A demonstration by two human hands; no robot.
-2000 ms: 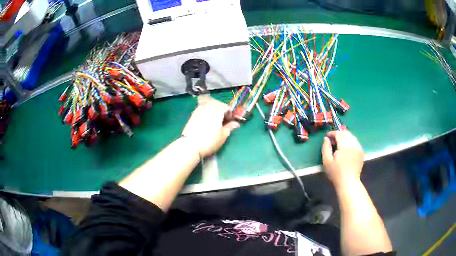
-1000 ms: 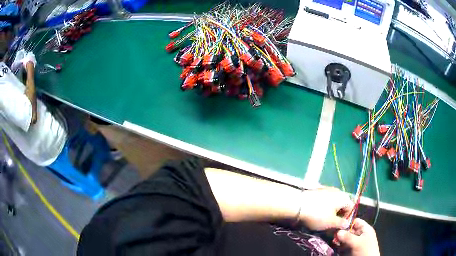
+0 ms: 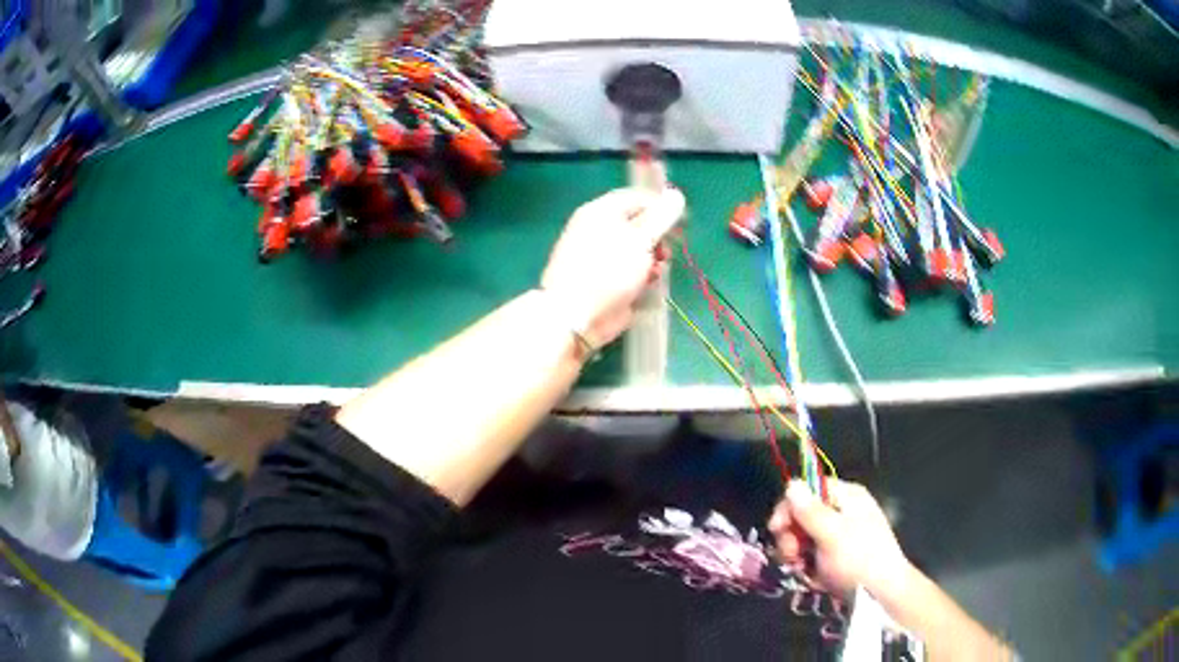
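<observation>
My right hand (image 3: pixel 834 537) is closed around a bunch of coloured wires (image 3: pixel 791 349) at the bench's front edge; any connector in the fist is hidden. White and blue wires run from it up toward the machine's right corner. My left hand (image 3: pixel 618 265) pinches several thin red, black and yellow wires (image 3: pixel 724 323) from the same bunch, just below the black round head (image 3: pixel 643 91) of the white machine (image 3: pixel 737 78). The head's prongs are blurred, and I cannot tell whether the wire ends are in them.
A dense heap of red-black connector harnesses (image 3: pixel 369 142) lies left of the machine. A smaller spread of harnesses (image 3: pixel 905 194) lies right. A grey cord (image 3: pixel 840 343) runs over the bench edge. A pale strip (image 3: pixel 647 343) crosses the green bench (image 3: pixel 478 310). Blue stools (image 3: pixel 149 511) stand below.
The view has swung back toward the machine. My left hand has moved from beside my right hand up to the machine head, with thin wires now drawn out between the hands.
</observation>
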